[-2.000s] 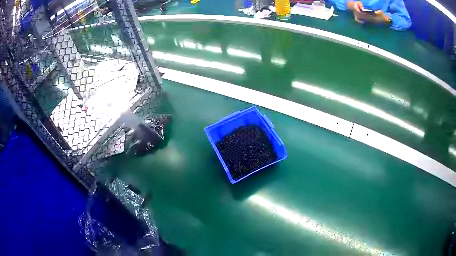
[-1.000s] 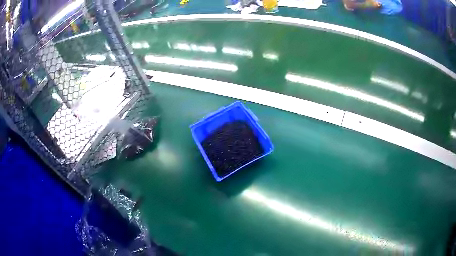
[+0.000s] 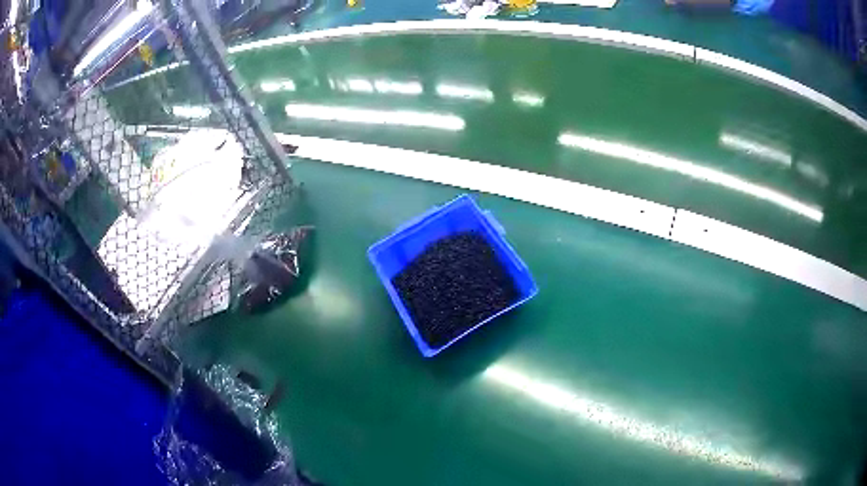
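Observation:
A blue rectangular open parts bin (image 3: 406, 314) stands on the glossy green bench top (image 3: 608, 332), a little turned, near the middle of the view. It holds a heap of tiny black pieces (image 3: 456, 285), too small to tell apart. Nothing touches the bin. Neither my left hand nor my right hand is in the picture.
A mesh partition (image 3: 233, 100) stands at the left, with white sheets (image 3: 181, 214) behind it. A dark bundle in clear plastic (image 3: 274, 271) lies at its foot. A crinkled clear bag (image 3: 214, 427) hangs at the lower left. A curved green conveyor (image 3: 513, 123) with white edges runs behind.
The view has shifted, so the bin sits slightly further left than two seconds ago. The other person's hands and blue sleeves at the far bench have mostly left the top edge.

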